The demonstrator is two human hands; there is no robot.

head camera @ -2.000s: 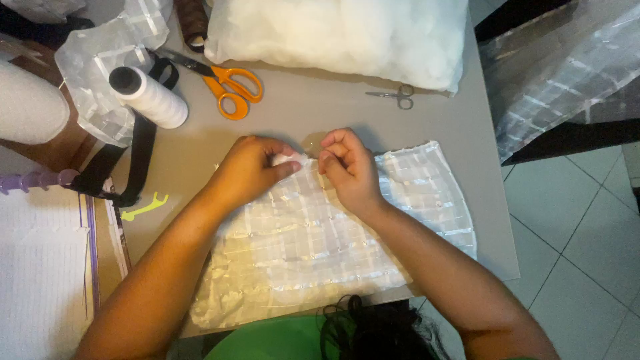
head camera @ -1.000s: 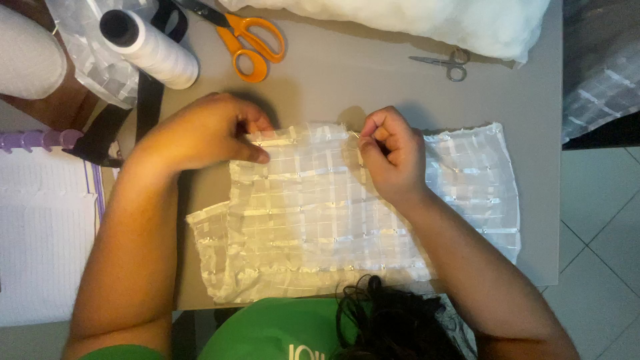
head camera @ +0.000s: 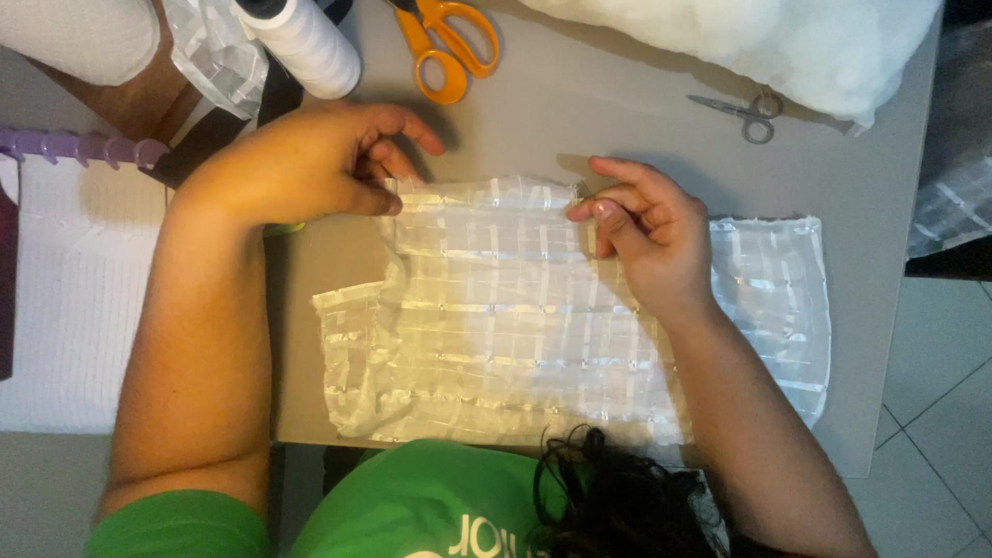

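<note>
A sheer white checked fabric piece [head camera: 504, 310] lies folded on the grey table, its raw upper edge running between my hands. At the fabric's upper left corner is my left hand [head camera: 341, 163], thumb on the corner and the other fingers spread beyond the edge. My right hand [head camera: 651, 225] is at the upper edge farther right, thumb and fingertips close together by a frayed spot; whether they pinch the cloth or a thread cannot be told. Part of the fabric shows to the right of my right wrist, and a lower layer sticks out at the left.
Orange-handled scissors [head camera: 449, 46] and a cone of white thread [head camera: 310, 46] lie beyond my left hand. Small metal scissors [head camera: 740, 116] rest near a white stuffed bag [head camera: 759, 39] at the back. A ruled notebook [head camera: 77, 294] with purple rings is at the left; the table edge [head camera: 903, 271] runs along the right.
My hands, close together at the fabric's upper edge two seconds ago, have moved apart. The fabric lies flatter, with a lower layer showing at the left. The view has shifted closer.
</note>
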